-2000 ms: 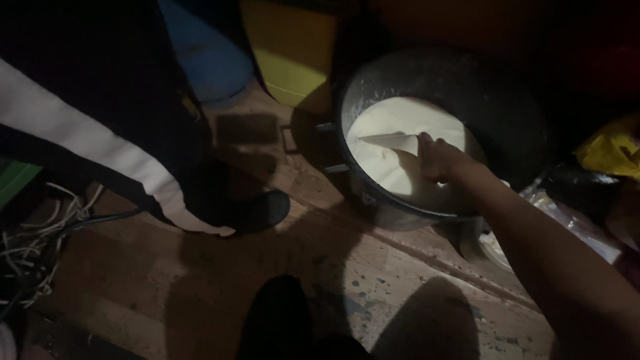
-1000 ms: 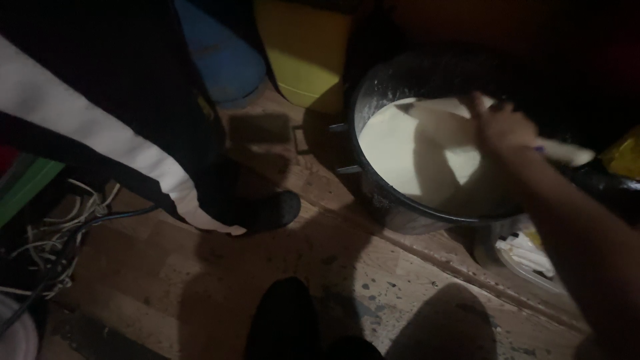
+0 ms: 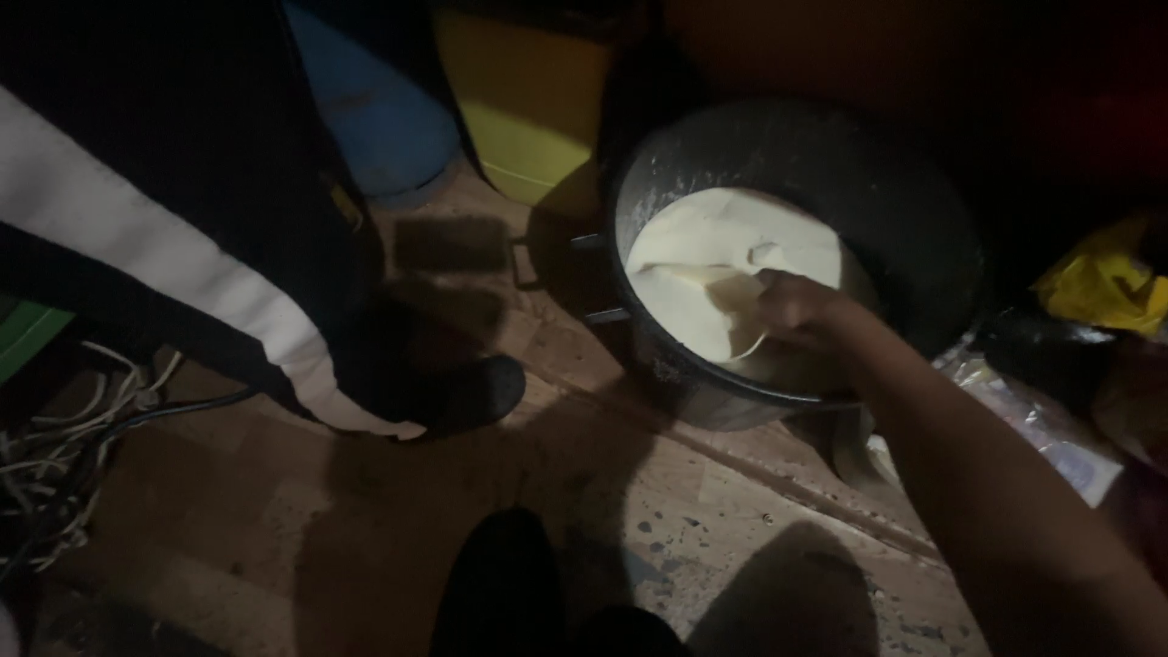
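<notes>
My right hand [image 3: 796,308] reaches from the lower right into a large dark pot [image 3: 739,374] that stands on the floor. Its fingers are closed on a pale flat-bladed tool [image 3: 716,274], perhaps a knife or scraper, whose blade lies in a thick, smooth cream-white mass [image 3: 712,224], like dough or batter. The fingers hide the tool's handle. A small round dimple shows in the mass beside the fingers. White residue speckles the pot's inner wall. My left hand is out of the picture.
Another person's leg in dark trousers with a white stripe [image 3: 155,237] stands at the left. Behind are a blue container [image 3: 374,109] and a yellow container [image 3: 529,109]. Tangled cables [image 3: 82,438] lie at the left edge. Plastic packaging [image 3: 1031,420] and a yellow bag [image 3: 1109,278] are at the right.
My right hand and the tool lay over the mass at the pot's left part, rose toward the right a second ago, and are now back in the mass. A fold shows beside the blade.
</notes>
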